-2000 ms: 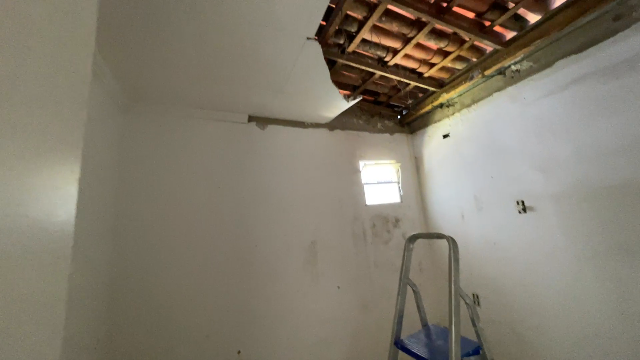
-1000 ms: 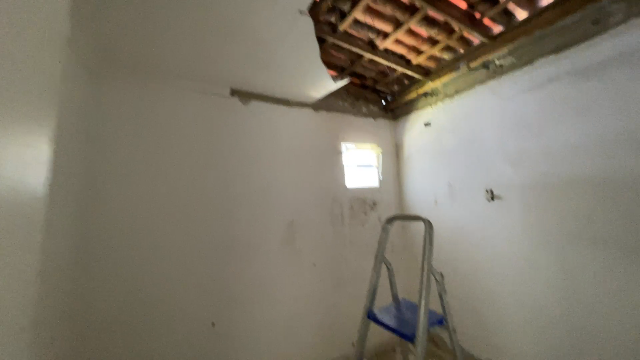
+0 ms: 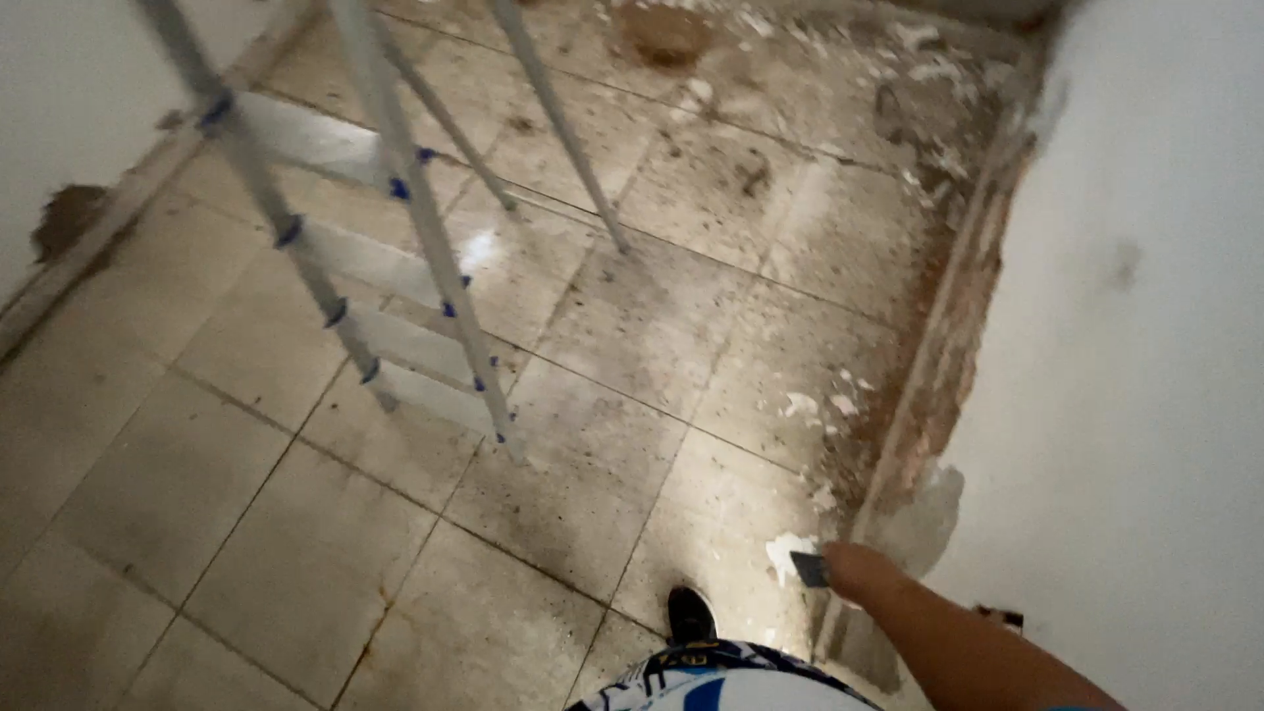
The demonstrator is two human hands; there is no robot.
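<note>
My right hand reaches in from the lower right, near the foot of the right wall, closed around a small dark flat object. Which tool this is, I cannot tell. White flakes lie on the floor just beyond it in the view. My left hand is out of sight. An aluminium stepladder with blue fittings stands on the tiles at the upper left, apart from my hand. One black shoe shows below.
Dirty floor tiles carry scattered white debris along the right and far edges. The right wall has damaged plaster low down. A dark fixture is on it, partly behind my forearm. Another wall stands at left.
The view has swung down from the ceiling and upper walls to the floor. My right hand with the dark object is now visible; neither hand showed before.
</note>
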